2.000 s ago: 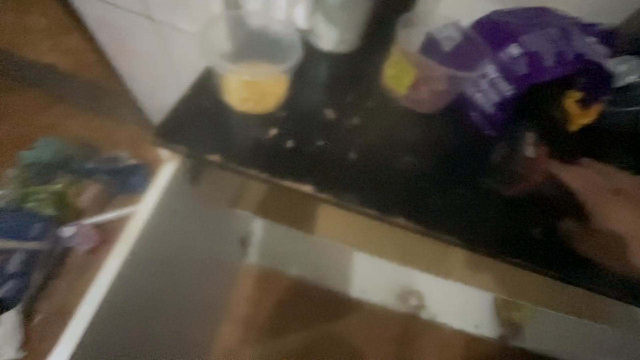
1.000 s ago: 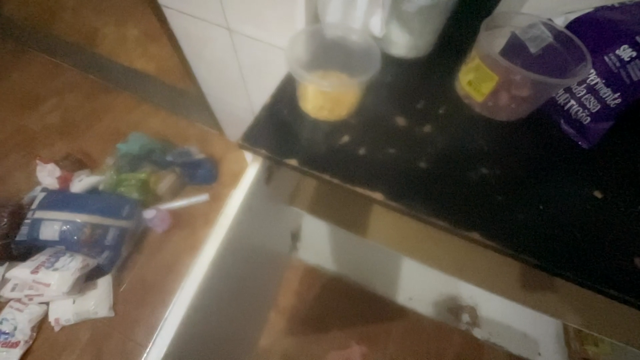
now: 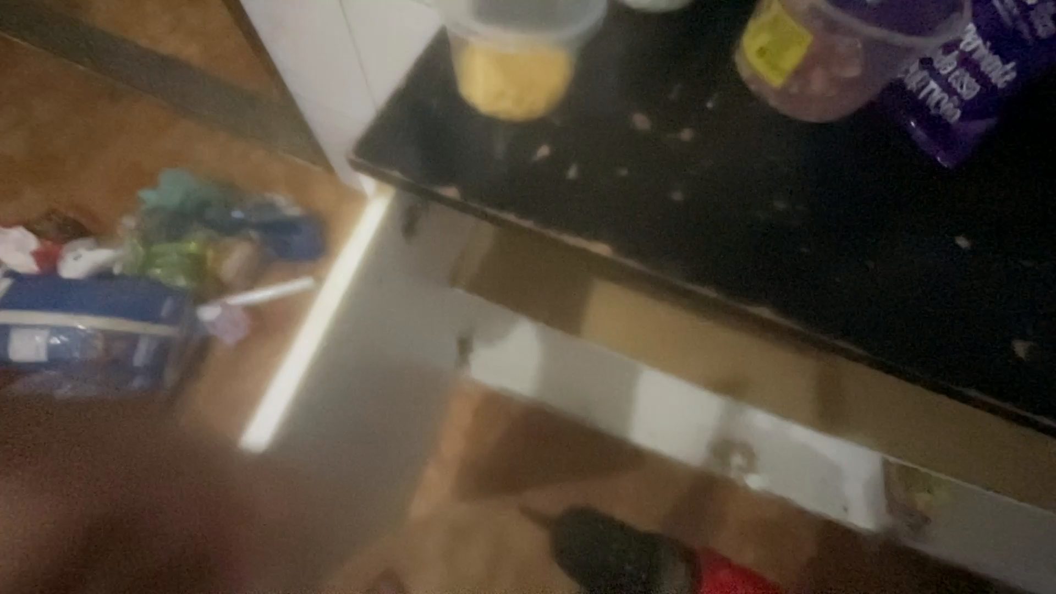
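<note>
A large brown blur, which looks like my left hand [image 3: 124, 511], fills the lower left; its fingers and anything in them cannot be made out. My right hand is not in view. At the bottom edge lies the front of what looks like a power drill, with a dark chuck [image 3: 606, 549], a thin bit pointing left and a red body [image 3: 730, 577]; whatever supports it is out of frame. Above it is an open cabinet frame [image 3: 693, 338] of light wood and white board, under a black countertop [image 3: 709, 223] strewn with small crumbs.
On the countertop stand a clear tub of yellow food [image 3: 516, 78], a clear tub with pinkish contents [image 3: 804, 66] and a purple printed bag [image 3: 957, 107]. A blue package [image 3: 91, 322] and crumpled plastic bags [image 3: 190, 231] lie on the brown floor. A white-edged panel [image 3: 318, 322] borders the cabinet.
The hand seen at the right two seconds ago is gone from view. The brown blur at the lower left and the drill at the bottom have come into view.
</note>
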